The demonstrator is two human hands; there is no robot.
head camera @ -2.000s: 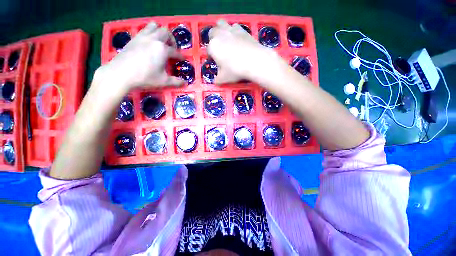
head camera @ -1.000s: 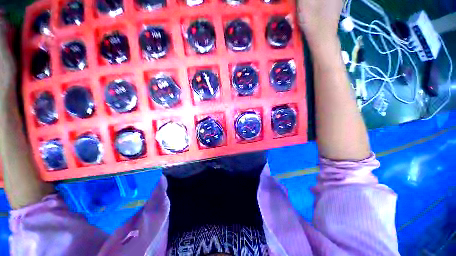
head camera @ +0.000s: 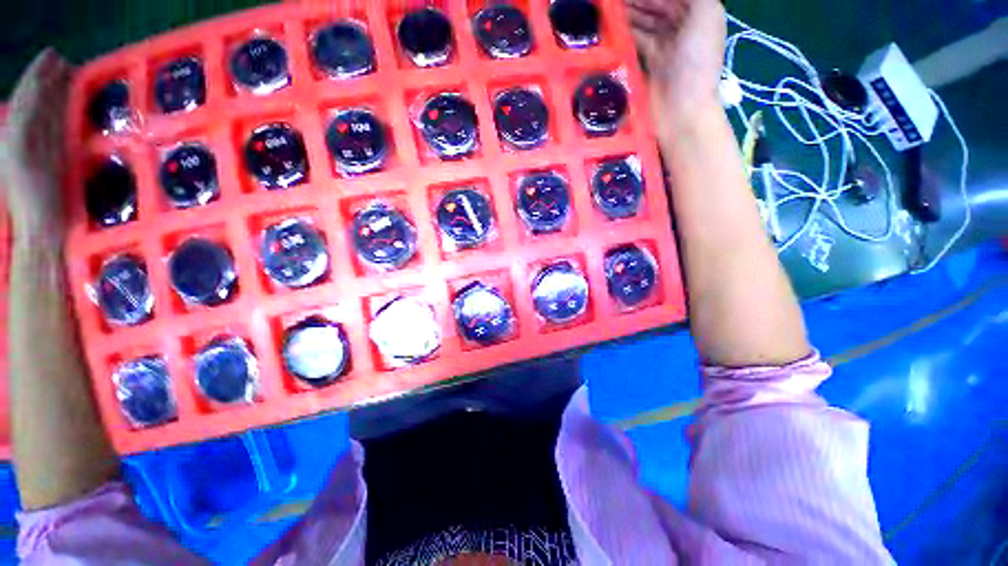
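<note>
The red-orange foam tray is held up in front of me, tilted, its left end lower. Each pocket of its four rows holds a round watch head, many with shiny film round them. Most faces are dark, several with red or white digits; one watch head is white with glare. My left hand is at the tray's upper left edge, its fingers partly hidden. My right hand grips the upper right edge, fingers partly behind it.
Tangled white cables lie on the dark green mat at right, beside a white box with dark ports and a black block. A blue stool shows below the tray. A strip of red-orange foam shows at the far left edge.
Both hands went from the watches in the middle to the tray's two ends. The tray came up closer and left; in the last second it dropped lower in view, showing its top row.
</note>
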